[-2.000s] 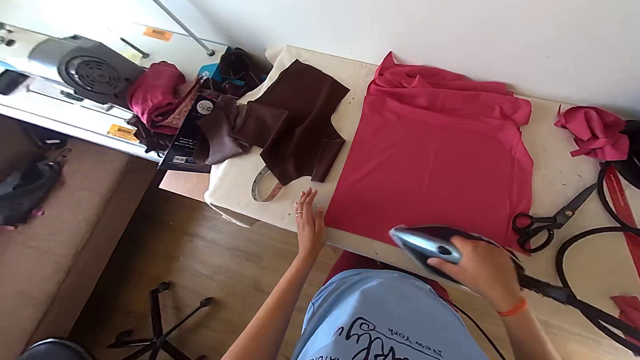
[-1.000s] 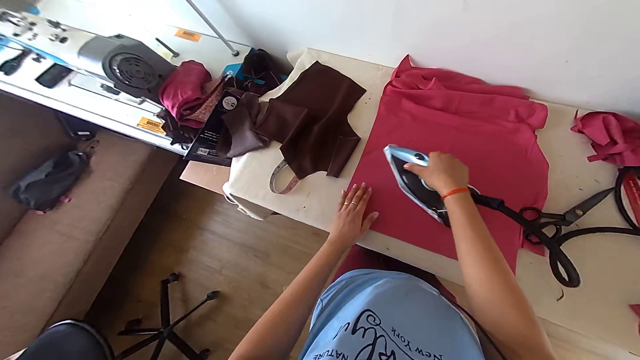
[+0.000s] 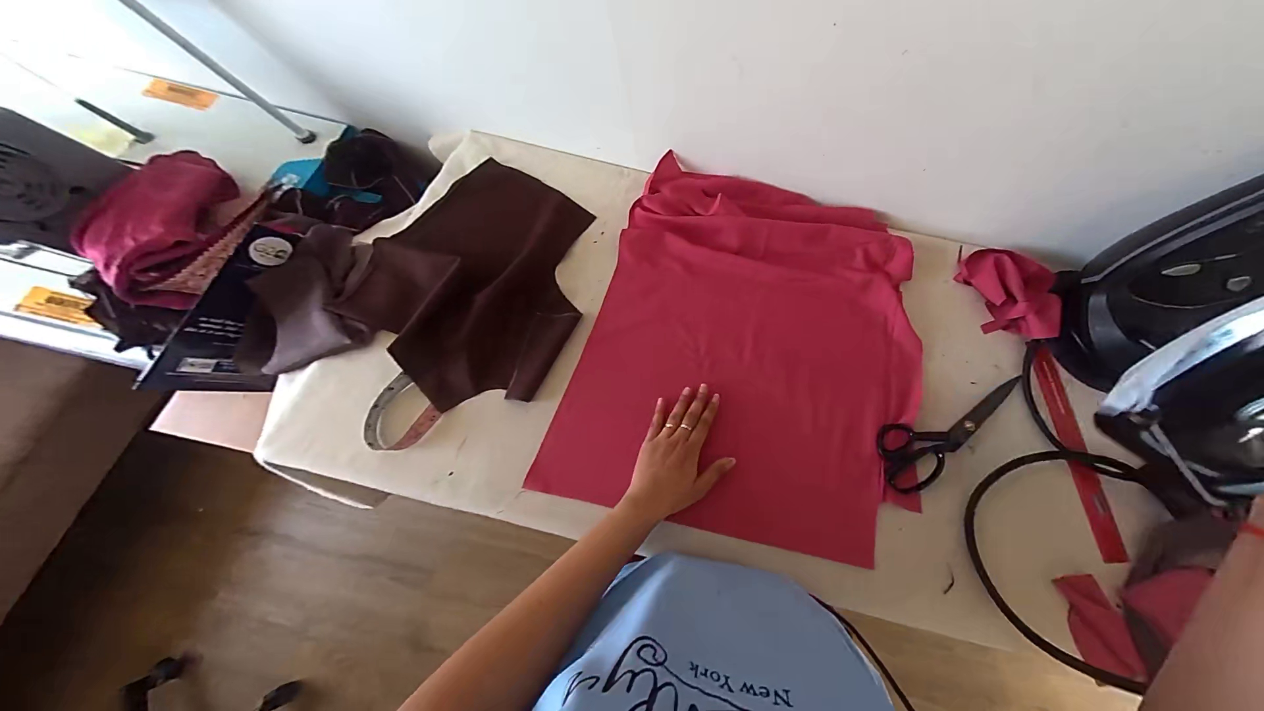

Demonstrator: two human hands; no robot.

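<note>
My left hand (image 3: 679,456) lies flat, fingers apart, on the pink fabric (image 3: 760,336), which is spread over the cloth-covered table and bunched at its far end. At the right edge stands a steam iron (image 3: 1195,395), tilted, beside its black base (image 3: 1175,267). Only my right forearm and wrist with an orange band show there; the right hand itself is cut off by the frame edge. Black-handled scissors (image 3: 938,439) rest against the fabric's right side. Left of the fabric lie dark brown fabric pieces (image 3: 484,286) and a curled measuring tape (image 3: 400,434).
A black hose (image 3: 973,533) loops over the table at right, near a red ruler (image 3: 1081,464) and pink scraps (image 3: 1012,291). A sewing machine (image 3: 49,178) with piled fabrics (image 3: 158,227) stands left. The wall (image 3: 889,109) bounds the far side. Chair legs (image 3: 158,681) show on the floor.
The iron has moved from the pink fabric to the right, beside its base. My left hand has moved from the fabric's left edge onto its middle.
</note>
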